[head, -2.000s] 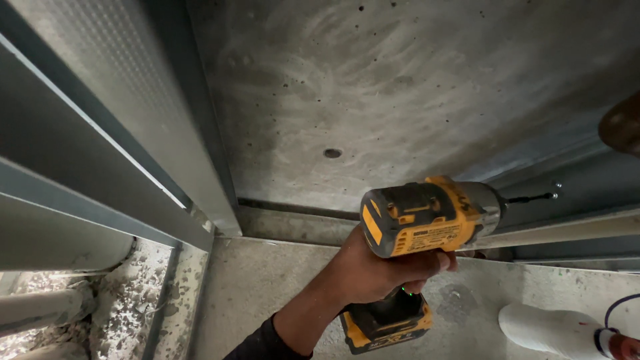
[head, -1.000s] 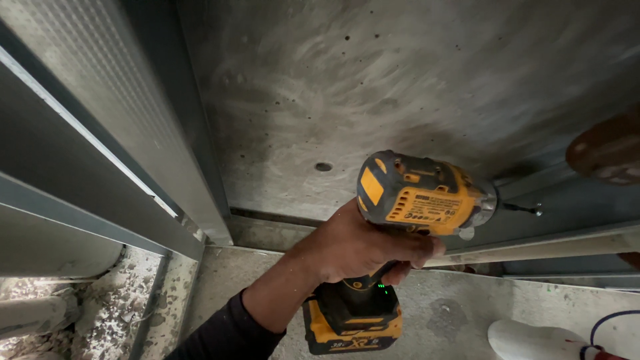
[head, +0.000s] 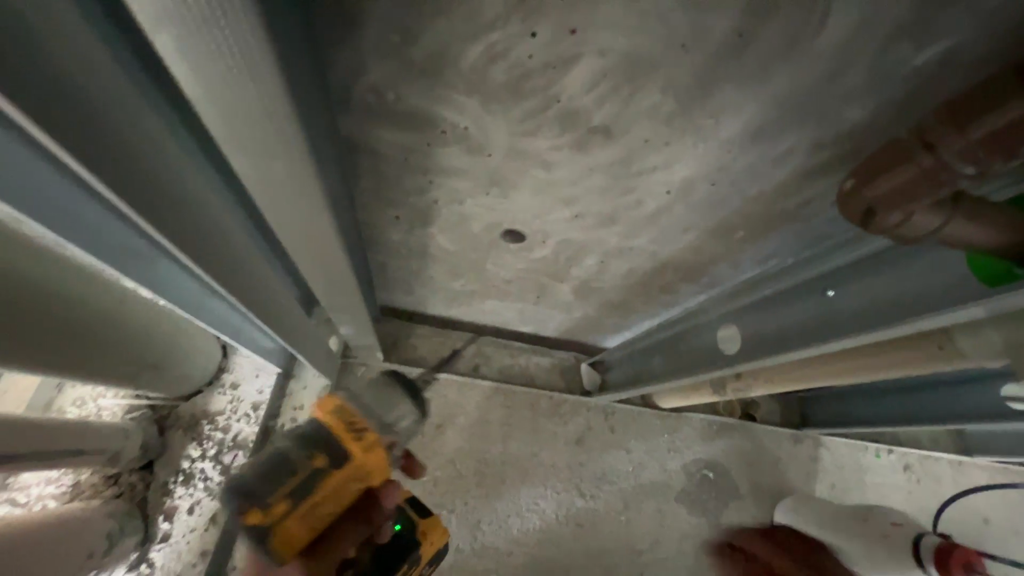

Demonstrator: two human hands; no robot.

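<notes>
At the lower left, my left hand [head: 352, 524] grips the handle of a yellow and black DeWalt impact driver [head: 328, 472]. Its long, dark bit [head: 452, 358] points up and right, across the metal floor track. A small green light glows near the battery [head: 408, 540]. My right hand [head: 772, 552], blurred and cut off by the bottom edge, is beside a white cylindrical container [head: 852, 532]; whether it touches it cannot be told. A small shiny screw head [head: 830, 293] shows in the metal stud [head: 768, 328] on the right.
Metal studs [head: 264, 160] slant along the left, beside large pipes [head: 96, 312] and rubble. A concrete wall [head: 560, 176] with a dark round hole stands ahead. At right are a brown pipe fitting [head: 904, 188], a beige pipe [head: 832, 368] and a black cable [head: 960, 492].
The impact driver in my left hand has swung away from the right stud to the lower left, leaving the screw there. My right hand has come into view at the bottom right.
</notes>
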